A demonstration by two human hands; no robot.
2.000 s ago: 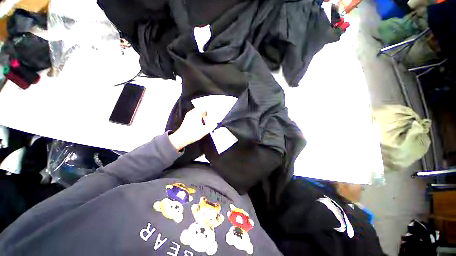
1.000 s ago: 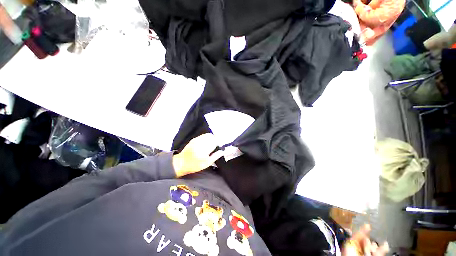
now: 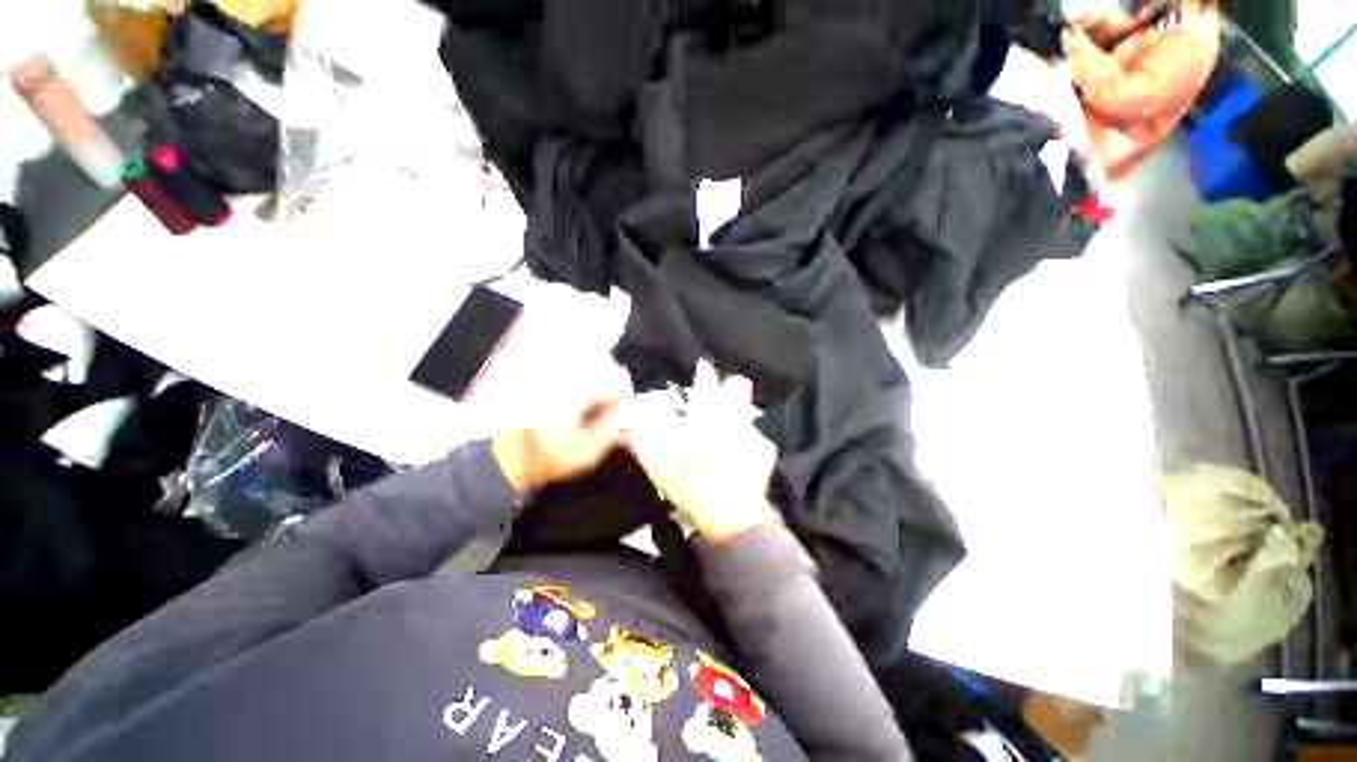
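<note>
A black garment [image 3: 744, 305] lies bunched across the white tabletop and down to my lap, with a small white label [image 3: 719, 206] showing. My left hand [image 3: 563, 447] is blurred, its fingertips pinched at a white piece on the garment. My right hand [image 3: 706, 459] is beside it at the same spot, its fingers bent and partly spread. The white piece is mostly hidden by the hands and washed out by glare. Whether my right hand grips anything cannot be seen. A small white corner shows below the hands.
A dark phone [image 3: 467, 344] lies left of the garment. Clear plastic [image 3: 357, 112] and dark items are at the far left of the tabletop [image 3: 1027, 521]. Another person's hand [image 3: 1139, 82] is at the upper right. A tied cream sack [image 3: 1238, 563] stands on the floor at right.
My right hand has come in from the lower right edge to meet my left hand. The white piece, open to view before, is now mostly covered. The view has shifted slightly.
</note>
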